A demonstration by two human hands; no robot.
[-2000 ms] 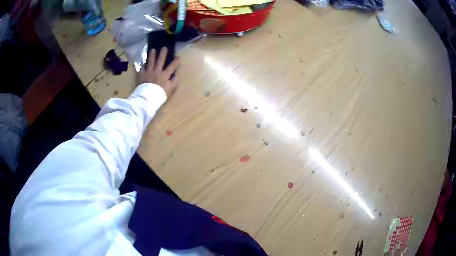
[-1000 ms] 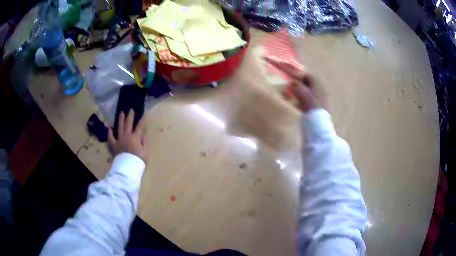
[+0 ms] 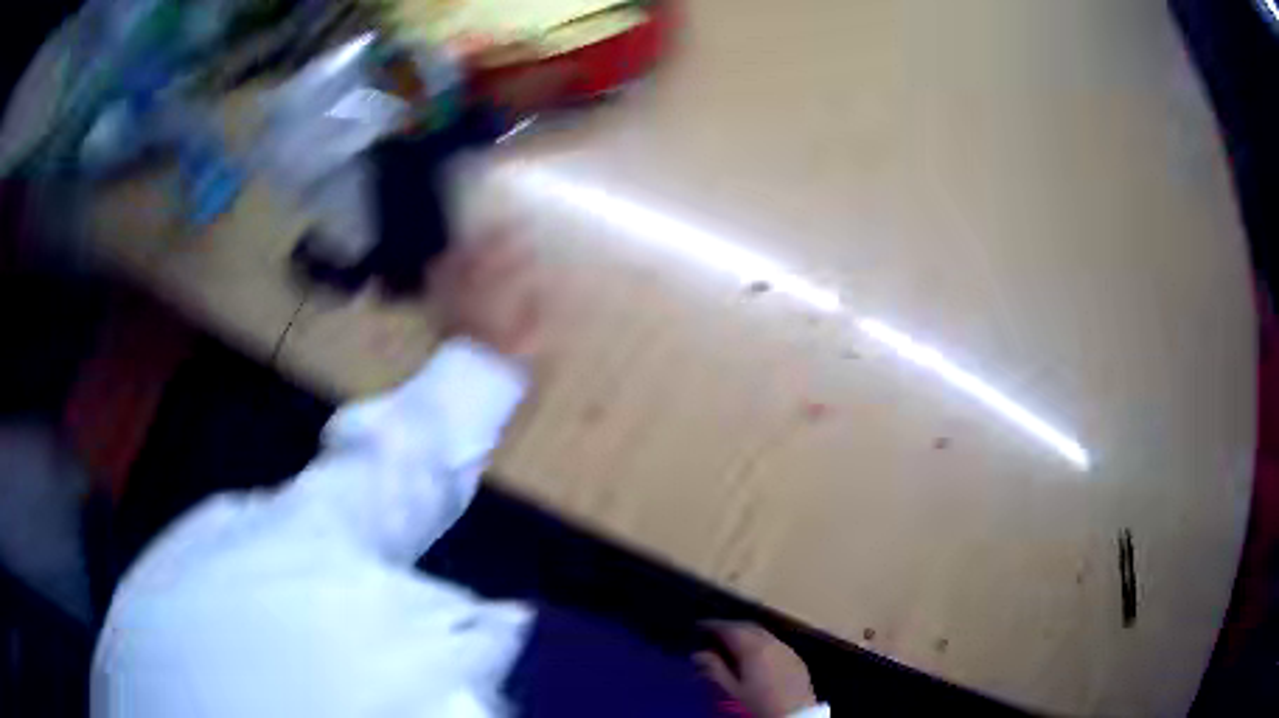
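The picture is blurred by motion. My left hand point(image 3: 488, 288) is over the wooden table point(image 3: 912, 183), at the lower right end of a dark shape that looks like the phone point(image 3: 407, 204). Whether its fingers touch or grip it cannot be told. A small dark scrap point(image 3: 330, 264) lies just left of the phone. My right hand point(image 3: 762, 671) is low in view at the table's near edge, beside the purple apron point(image 3: 603, 673) with its red mark. Its fingertips are not clear, and nothing shows in it.
A red round container point(image 3: 589, 70) with yellow papers stands at the back left, cut by the upper edge. Crumpled clear plastic point(image 3: 316, 126) and a bluish bottle point(image 3: 211, 183) are left of it. A dark mark point(image 3: 1128, 575) is on the table at right.
My right hand has moved from above the table, where it held a reddish patterned piece, down to the near edge. That piece is out of sight. The view has shifted; my left hand stays by the phone.
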